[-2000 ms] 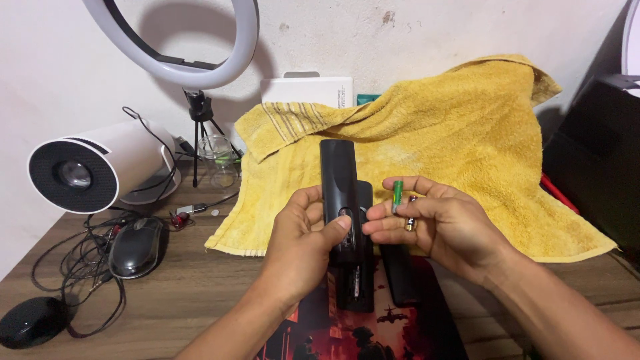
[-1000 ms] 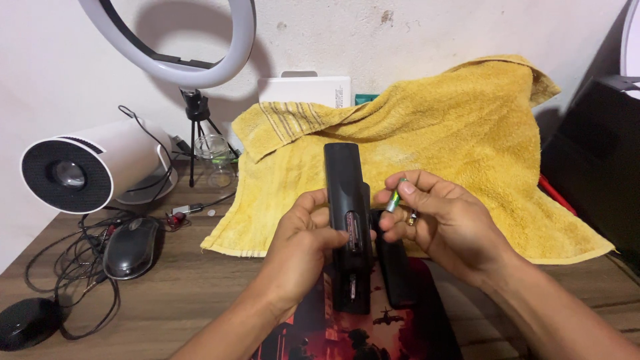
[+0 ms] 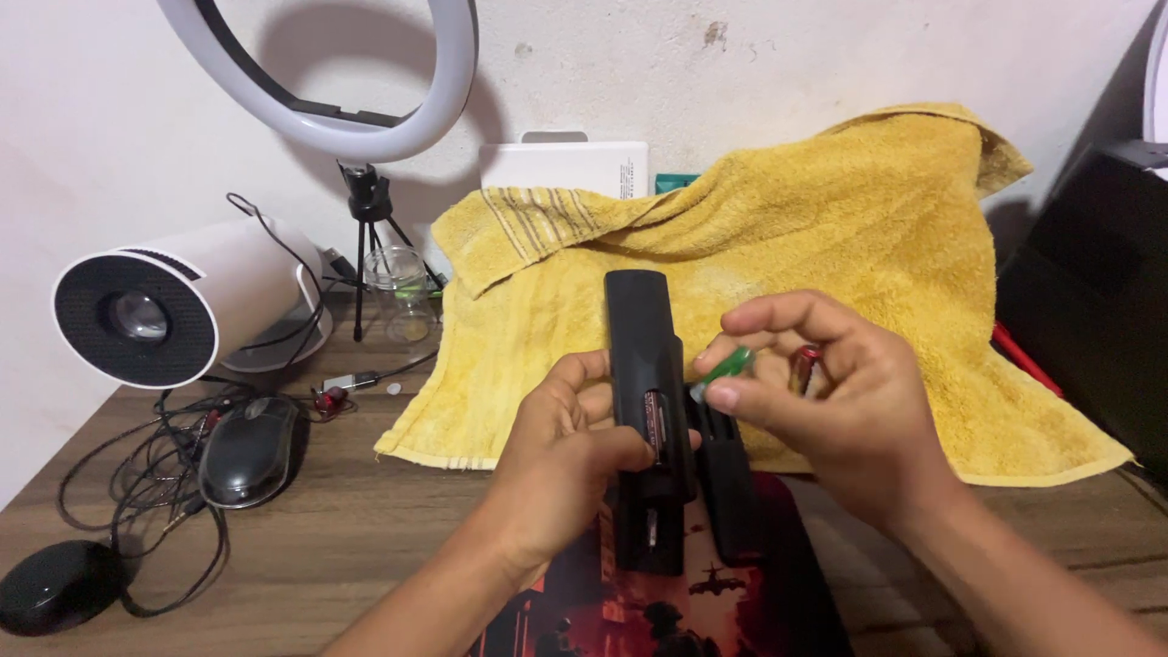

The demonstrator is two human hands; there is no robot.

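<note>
My left hand holds a black remote control, back side up, its battery compartment uncovered. A dark reddish battery lies in that compartment, by my thumb. Just right of it, my right hand pinches a green battery between thumb and fingers. A red battery is also held in the curled fingers of that hand. Below my hands, another black remote lies on the dark red printed mat. A further black piece shows beneath the held remote; how they relate is unclear.
A yellow towel spreads behind my hands. At left stand a white projector, a ring light on a small tripod and a clear cup. A black mouse, tangled cables and a round black device lie nearer.
The green battery, upright in my right fingers two seconds ago, is now tilted. The red battery has come into clearer view as my right fingers spread. My left hand still holds the remote.
</note>
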